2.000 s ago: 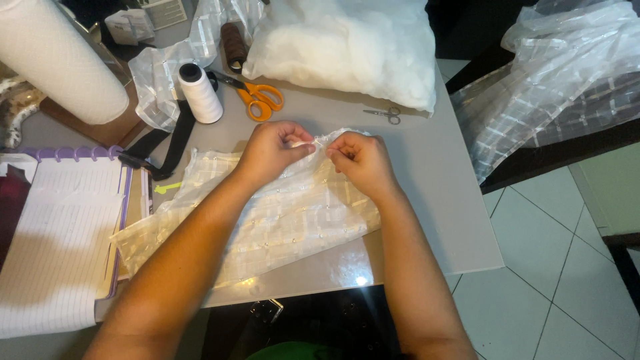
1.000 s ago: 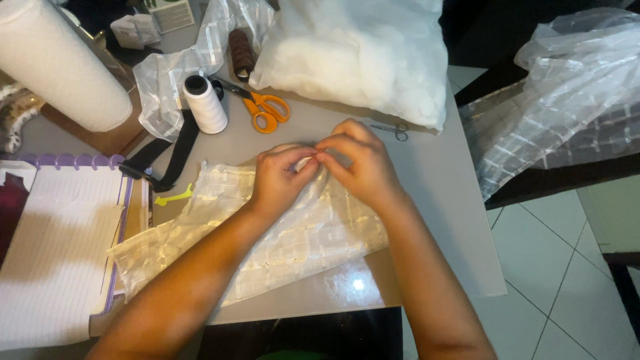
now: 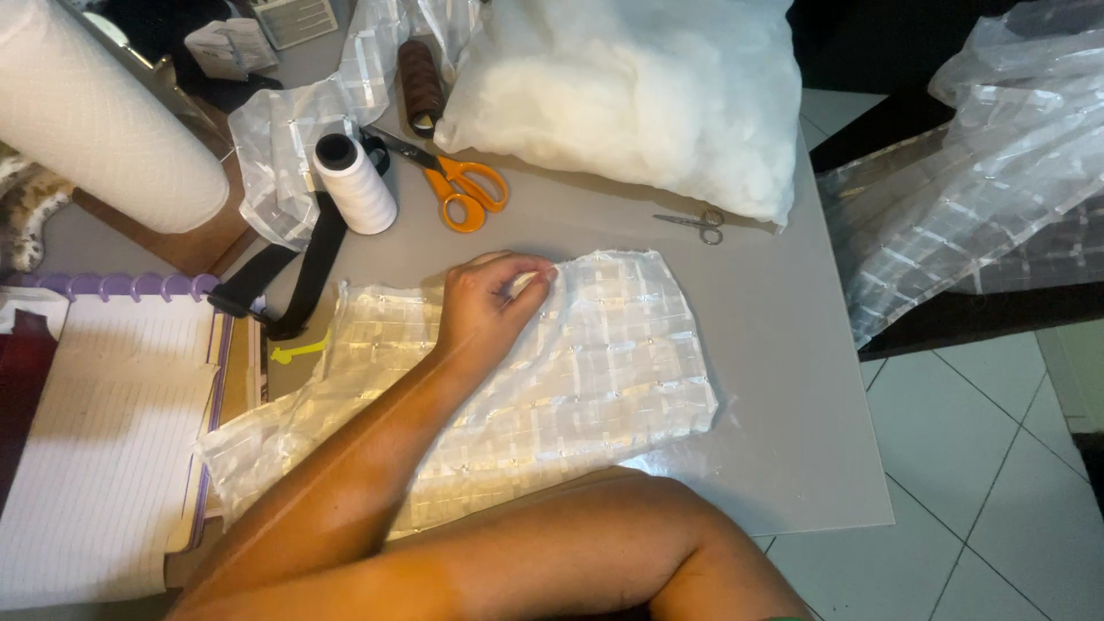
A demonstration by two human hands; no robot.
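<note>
My left hand pinches the top edge of a sheer white checked fabric between thumb and fingertips. The fabric lies spread on the grey table under my left forearm. My right arm is bent at the elbow and crosses the bottom of the view toward the lower left; its hand is out of view. Above my left hand are orange-handled scissors with dark blades, a cone of white thread and a cone of brown thread. Small metal scissors lie to its upper right. Any needle or thread at my fingertips is too small to tell.
A pillow-like bag of white stuffing lies at the back. At the left are a paper towel roll, a black strap, a yellow-green piece and a ring-bound notebook. More sheer fabric hangs at the right.
My right hand has left the fabric beside my left hand and gone out of view, with the right arm now folded across the bottom. My left hand still pinches the fabric edge.
</note>
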